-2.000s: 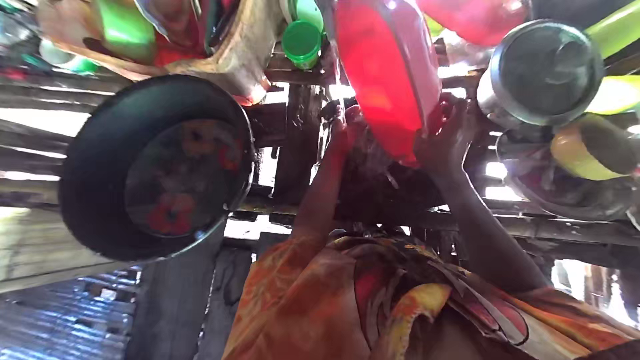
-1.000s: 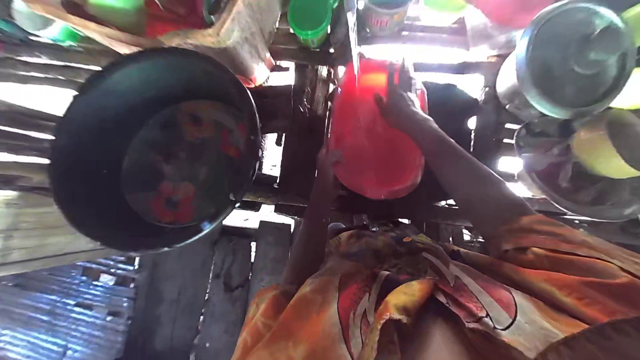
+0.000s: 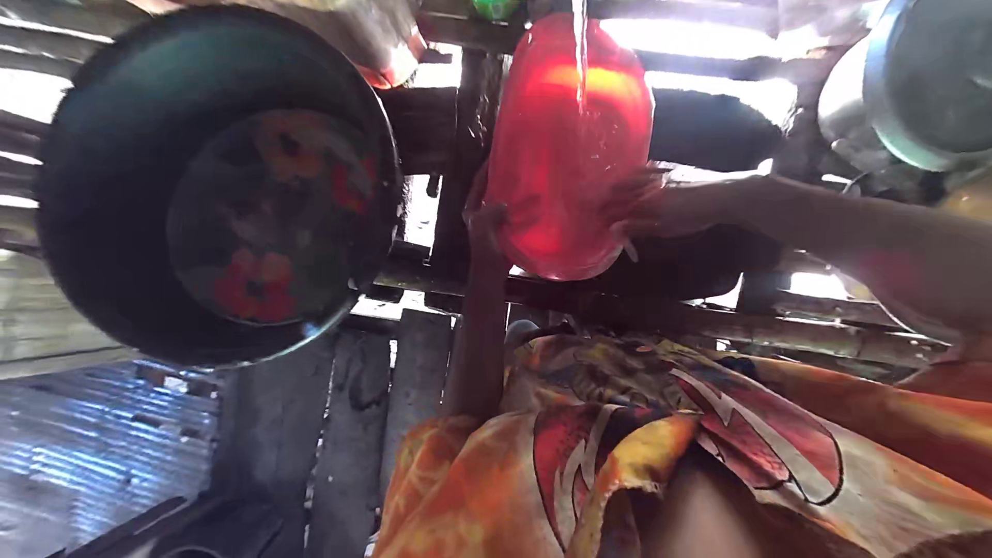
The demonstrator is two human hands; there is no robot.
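Note:
A red translucent plastic container [image 3: 570,155] stands out in the upper middle of the head view, with a thin stream of water [image 3: 580,46] falling onto it from above. My left hand [image 3: 484,209] grips its left edge. Against its right side lies my right hand [image 3: 639,201], fingers spread and blurred; whether they close on the rim cannot be told. A large dark round basin [image 3: 108,256] with red and orange flowers on its bottom is to the left of my left hand, apart from it.
A metal pot with a lid [image 3: 930,85] is at the upper right. Part of a pale tub [image 3: 380,39] shows at the top, near a green container [image 3: 496,8]. Gapped wooden slats [image 3: 837,333] run beneath, with dark boards [image 3: 353,403] and corrugated metal sheet [image 3: 101,449] at the lower left.
The red container has turned between my hands since two seconds ago. My right hand, near its top one second ago, is now lower on its right side. Water now visibly falls on it.

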